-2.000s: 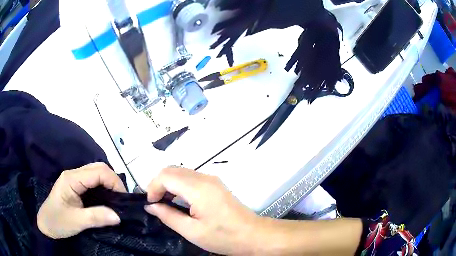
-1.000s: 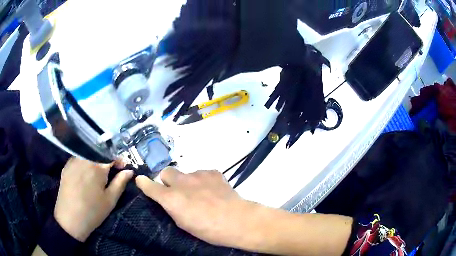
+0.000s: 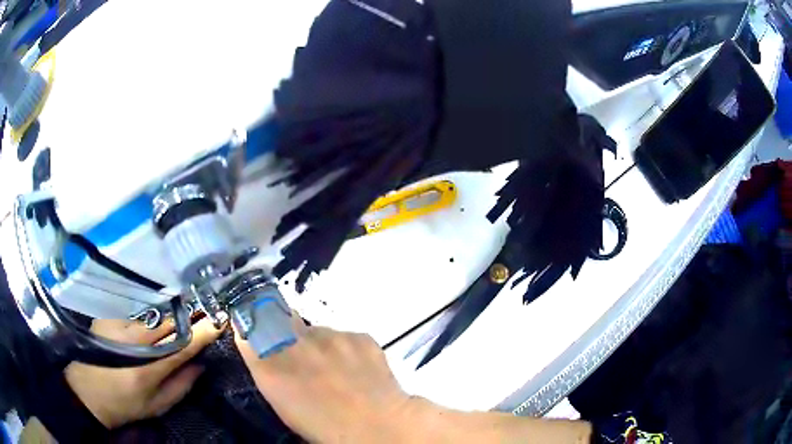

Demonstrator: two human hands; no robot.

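Note:
The dark checked fabric (image 3: 227,395) lies under the machine head at the lower left. My left hand (image 3: 143,377) is partly hidden behind the machine's metal parts, its fingertips on the cloth near the needle area (image 3: 208,299). My right hand (image 3: 326,373) lies just right of it, its fingers partly behind the blue-grey cylinder (image 3: 266,326); its fingertips are at the cloth edge. The presser foot and the stitch line are hidden.
Black fringed strips (image 3: 373,104) hang over the white machine (image 3: 217,78). Yellow thread snips (image 3: 415,205) lie partly under them. Tailor's shears (image 3: 469,312) point toward my right hand. A smartphone (image 3: 708,121) lies by the control panel (image 3: 651,43). A black pile (image 3: 686,338) is at right.
My view has moved closer over the machine head. Both hands, at first pinching cloth by the table's front edge, are now at the needle area with the cloth. Snips and shears stay on the table.

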